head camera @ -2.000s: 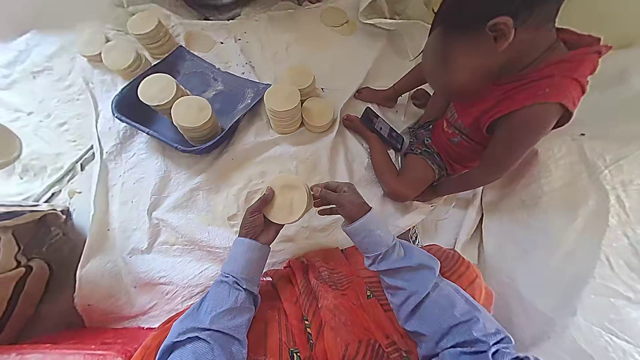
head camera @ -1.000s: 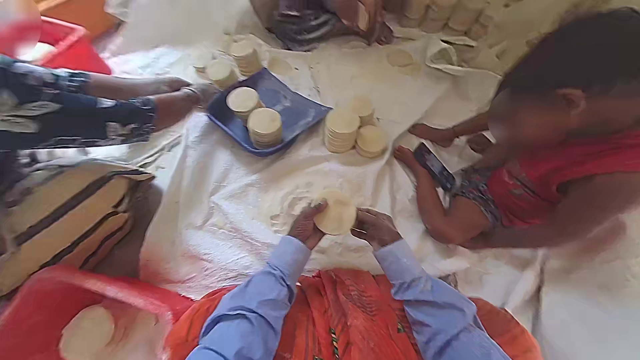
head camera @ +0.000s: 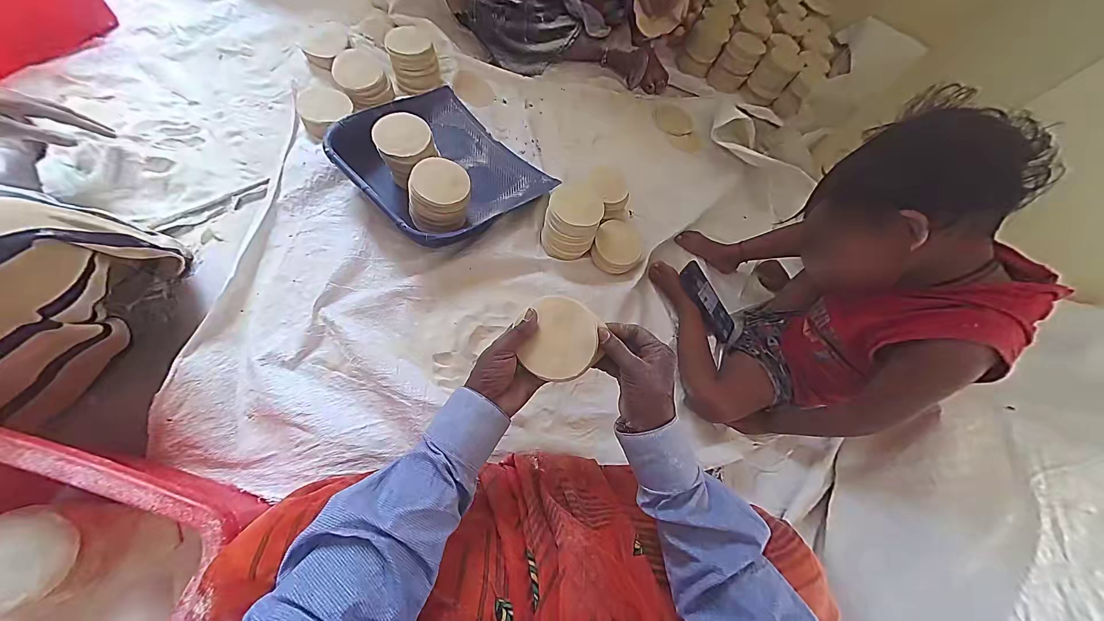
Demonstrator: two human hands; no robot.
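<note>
Between my two hands is a round, flat, pale dough disc, perhaps a small stack of them, held above the white cloth. My left hand grips its left edge, thumb on top. The thumb and fingers of my right hand pinch its right edge. Beyond, a blue plastic tray carries two stacks of discs. Three more stacks stand on the cloth just right of the tray, and several others are behind its left side.
At right sits a person in red beside a phone. A red plastic tub is at lower left, below a striped bag. Another person's hand shows at left. Many stacks stand at the back near a seated person's feet.
The other person's arms at the left have drawn back from beside the blue tray since one second ago. Both my hands still hold the disc in front of me.
</note>
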